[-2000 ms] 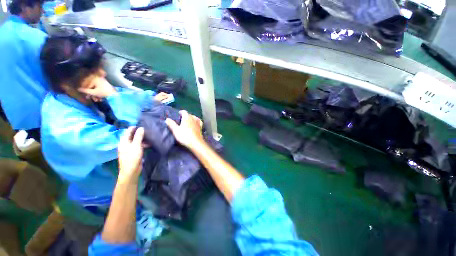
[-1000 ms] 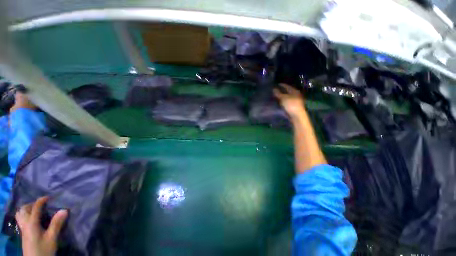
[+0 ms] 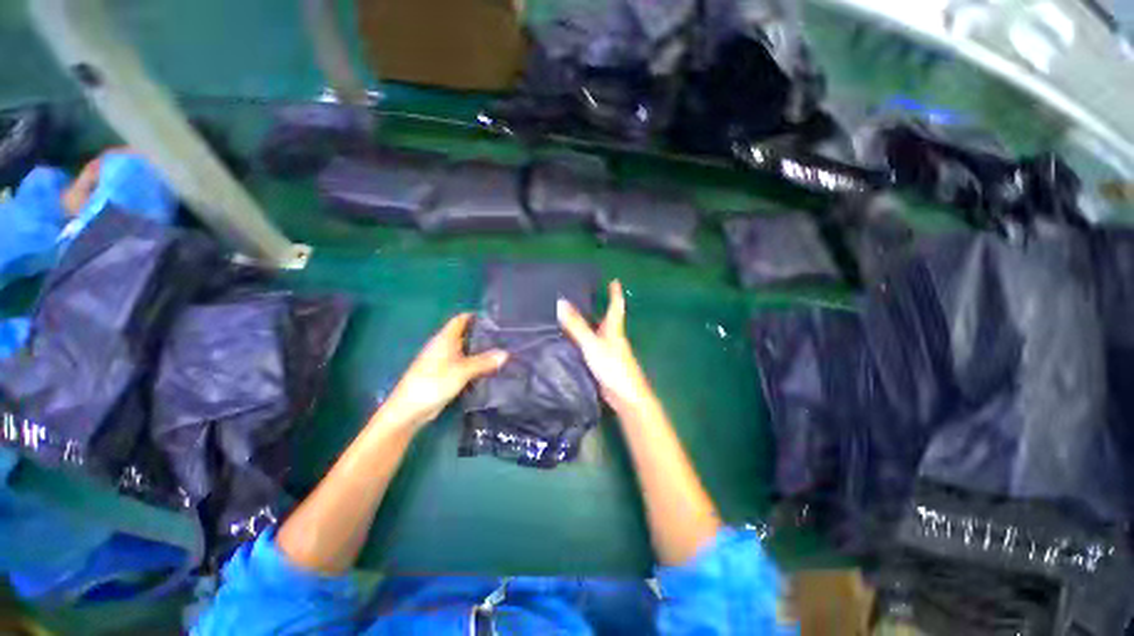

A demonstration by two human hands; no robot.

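A filled bag [image 3: 529, 391] of dark grey-purple plastic lies on the green bench in front of me, its shiny end strip with pale marks toward me. My left hand [image 3: 442, 369] holds its left edge, thumb on top. My right hand [image 3: 602, 348] is at its right edge, thumb on the upper part and fingers spread beside it. Both hands are bare. Folded packets [image 3: 476, 199] lie in a row beyond the bag.
Waiting bags [image 3: 224, 373] overlap at left, and more waiting bags [image 3: 995, 373] at right. A slanted bench frame leg [image 3: 174, 149] stands at left. A far bag heap [image 3: 647, 75] and a far carton [image 3: 442, 44] lie beyond the packets. A co-worker's blue sleeve [image 3: 134, 186] shows at left.
My left hand has left the bags at left and my right hand has come back from the packet row. Both are now at one bag in the middle. The view has shifted.
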